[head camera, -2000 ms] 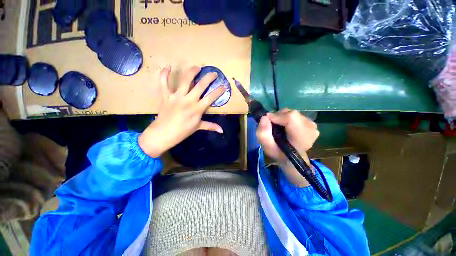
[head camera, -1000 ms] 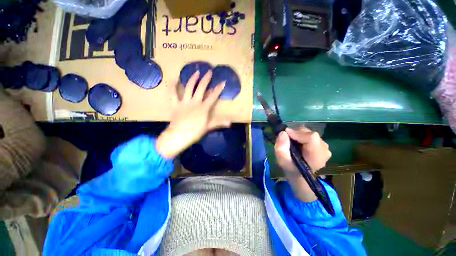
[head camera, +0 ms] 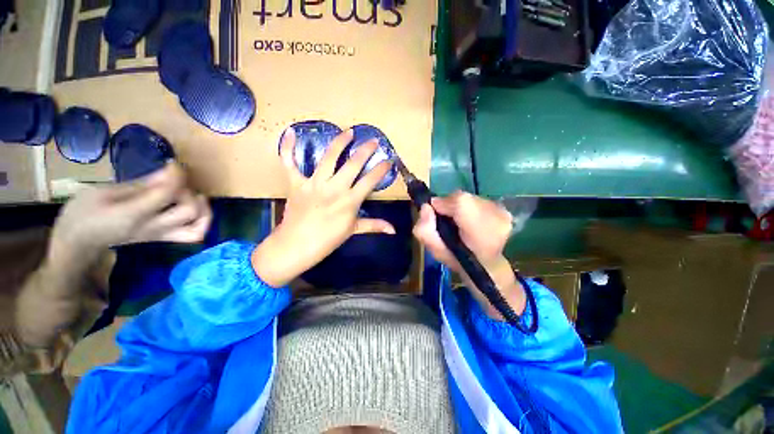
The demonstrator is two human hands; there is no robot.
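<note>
Two dark oval plastic covers lie side by side on the cardboard mat. My left hand is spread over them with fingertips on the left cover and on the right cover. My right hand holds the black soldering iron like a pen. Its metal tip is at the right edge of the right cover; whether it touches is hard to tell. A box with dark covers inside is below my left hand, partly hidden.
Another person's hand is at a cover on the left. More covers lie in rows behind. The soldering station, its cord, a clear plastic bag and a pink speckled item are at the right.
The iron tip has moved left from the green surface to the right cover. Another person's hand has come in at the left. The view has shifted, and my left hand remains over the two covers.
</note>
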